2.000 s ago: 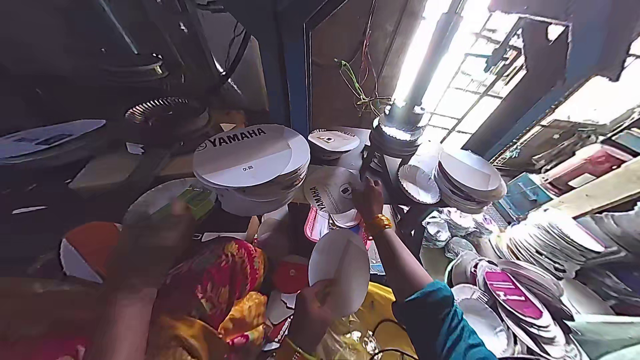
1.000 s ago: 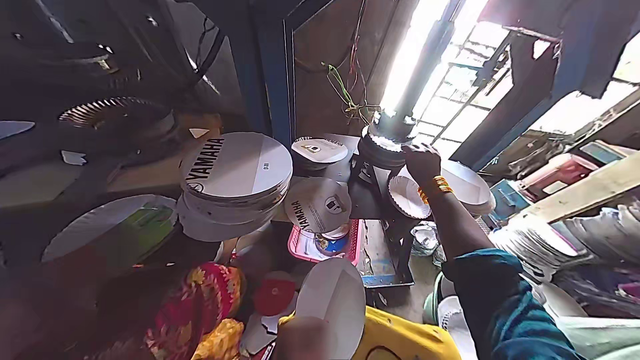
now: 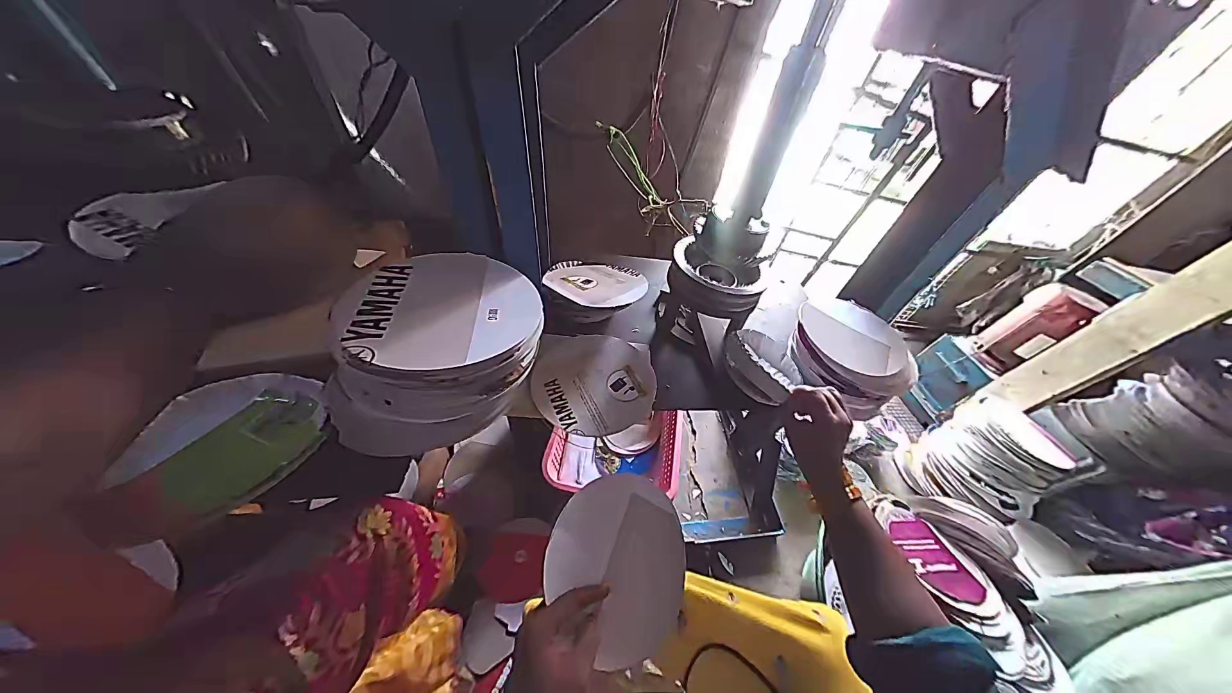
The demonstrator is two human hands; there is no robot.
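My left hand (image 3: 568, 630) grips a plain whitish paper disc (image 3: 616, 568) by its lower edge. My right hand (image 3: 818, 423) is at the rim of a crimped paper plate (image 3: 760, 366), beside a stack of paper discs (image 3: 852, 351); whether its fingers hold the rim I cannot tell. Behind the plate stands a plate-forming press with a round metal die (image 3: 717, 274). A printed Yamaha disc (image 3: 597, 385) lies at the bench's near edge, and a tall stack of Yamaha discs (image 3: 438, 313) stands to its left.
A pink plastic basket (image 3: 669, 452) sits below the bench edge. Several plate stacks (image 3: 991, 452) fill the right side. A co-worker's blurred arm (image 3: 250, 231) reaches in at the left, near a green-and-white plate (image 3: 231, 443). Blue press frame posts (image 3: 491, 144) rise behind.
My right hand has come down from beside the press die to the crimped plate. Two seconds ago it was at the printed disc. My left hand still has the plain disc.
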